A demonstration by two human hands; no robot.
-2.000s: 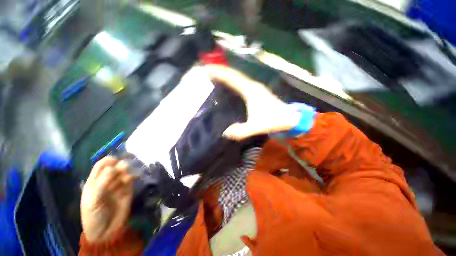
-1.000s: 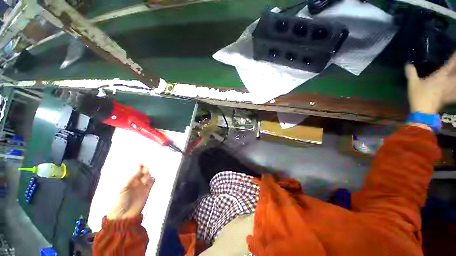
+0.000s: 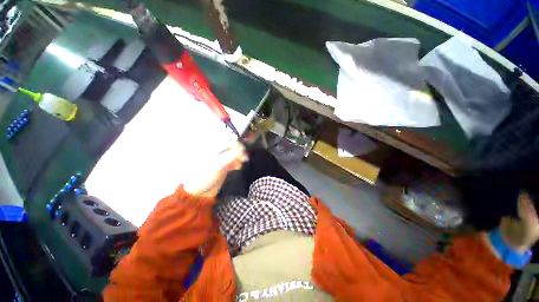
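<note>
My left hand [image 3: 216,172] is over the right edge of the white work sheet [image 3: 151,138], fingers bunched and washed out by light; no object shows in it. My right hand [image 3: 523,223] is at the far right edge, blurred and partly cut off, against a large dark object [image 3: 493,177], which it appears to hold; the object's details are too blurred to tell. A black power strip body [image 3: 97,227] with round sockets lies at the lower left. The red heat gun [image 3: 195,82] lies across the sheet's top right edge, nozzle towards my left hand.
Two white wrap sheets [image 3: 384,88] lie on the green conveyor [image 3: 295,44]. Flat dark plates [image 3: 120,94], a yellowish bottle [image 3: 57,107] and blue-topped components [image 3: 18,124] are on the bench. An open cardboard box [image 3: 346,154] is below the conveyor rail. Blue crates [image 3: 467,15] stand behind.
The socket body seen on the wrap a second ago no longer shows there. The dark object at right now reaches over the conveyor's near edge. My left hand has moved right. The view has turned.
</note>
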